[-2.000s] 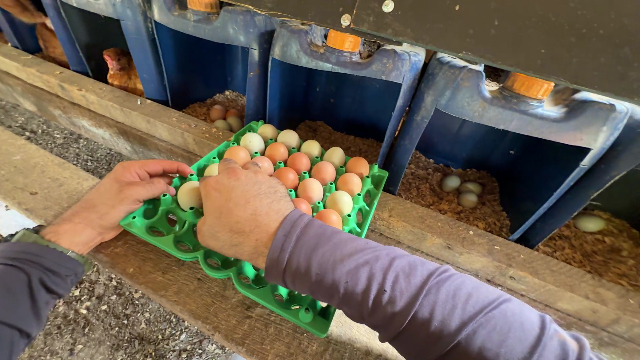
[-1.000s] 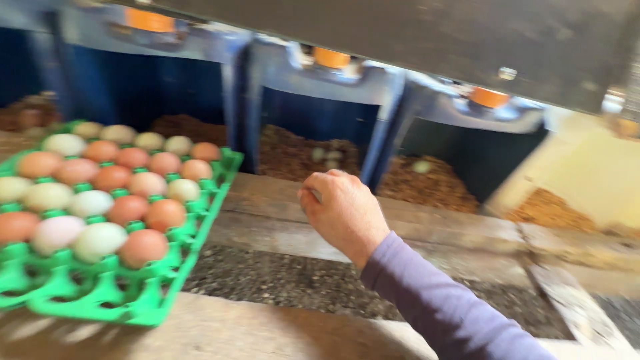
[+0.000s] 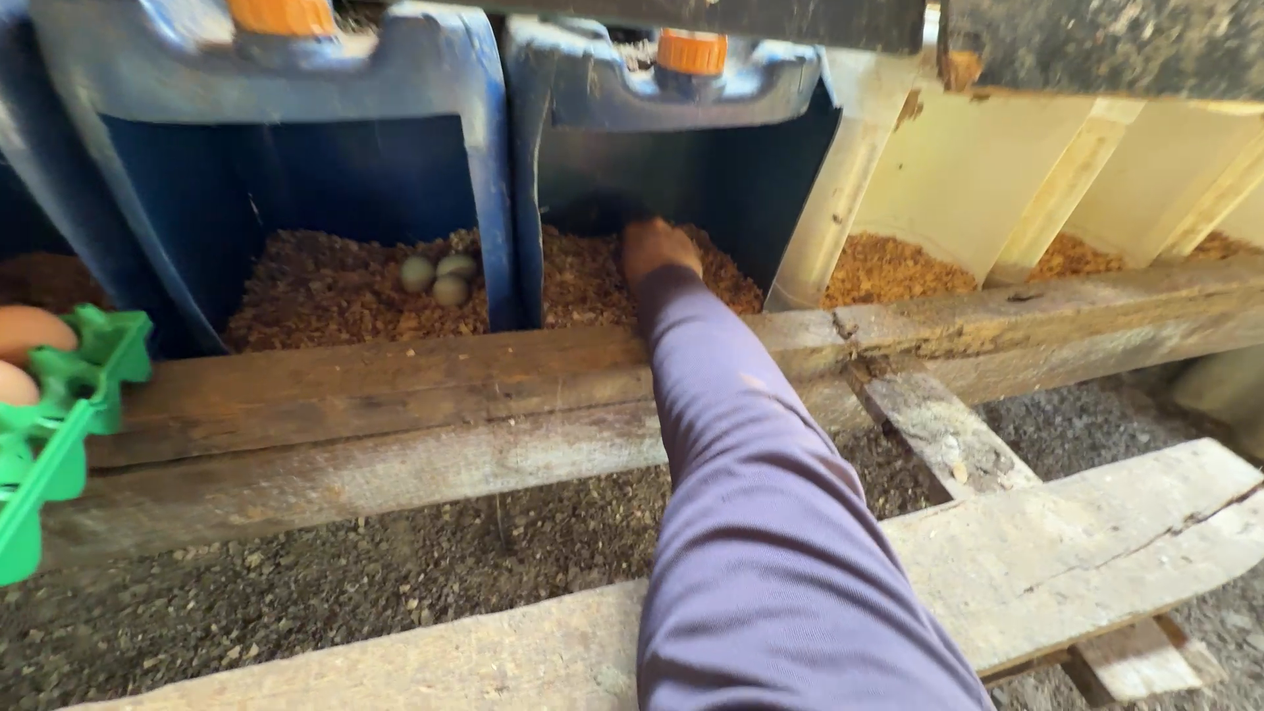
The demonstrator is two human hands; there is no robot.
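My right hand (image 3: 660, 249) reaches into a nest box cut from a blue plastic jug (image 3: 681, 109), low over its wood-shaving bedding (image 3: 583, 281). The fingers are hidden behind the back of the hand, so whatever they touch or hold does not show. In the blue nest box to the left, three pale greenish eggs (image 3: 451, 289) lie together on shavings. A green plastic egg tray (image 3: 69, 434) shows only its right end at the left edge, with brown eggs (image 3: 32, 336) in it. My left hand is out of view.
A wooden beam (image 3: 395, 395) runs along the front of the boxes. Cream-coloured nest boxes (image 3: 923, 188) with shavings stand at the right. A dark board (image 3: 750, 18) hangs low above. Nearer me is a pale plank (image 3: 1076, 543), with gravelly ground (image 3: 346, 583) behind it.
My right hand has moved from over the egg tray, past the beam, into the right-hand blue nest box. My left hand, earlier at the tray, has left the view. The view has swung right.
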